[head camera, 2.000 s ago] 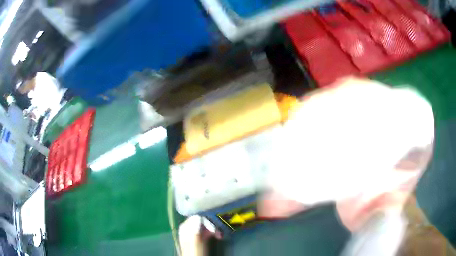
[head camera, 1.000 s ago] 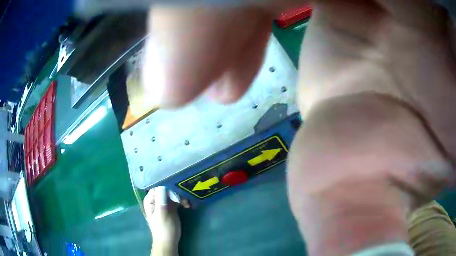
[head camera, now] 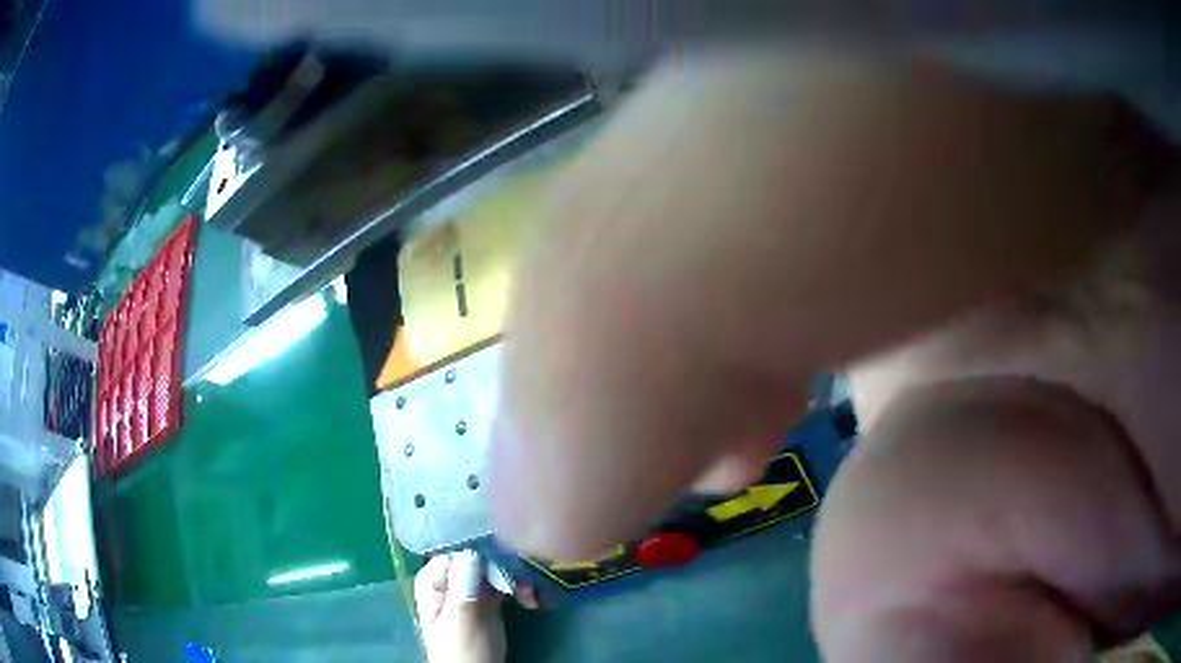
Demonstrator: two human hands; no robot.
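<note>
The press bed (head camera: 434,447) is a grey metal plate with small holes. A yellow fixture (head camera: 453,292) on an orange base sits on it, partly hidden, under the dark raised upper press plate (head camera: 376,181). My left hand (head camera: 464,609), with white finger cots, is small at the base's front left corner, its fingertips partly hidden at the side. My right hand (head camera: 803,298) is large, blurred and very close to the camera. It covers the right half, including part of the bed and front label; no held thing shows.
The press base front has a red emergency stop button (head camera: 668,549) and a yellow arrow (head camera: 758,501). A red blister tray (head camera: 145,350) lies at the left on the green bench (head camera: 285,479). A blue scrap (head camera: 198,653) is at the bottom left edge. The blue press body (head camera: 97,97) is upper left.
My right hand has come from over the bed's right side up close to the camera. My left hand stays at the base's left corner. The view has shifted.
</note>
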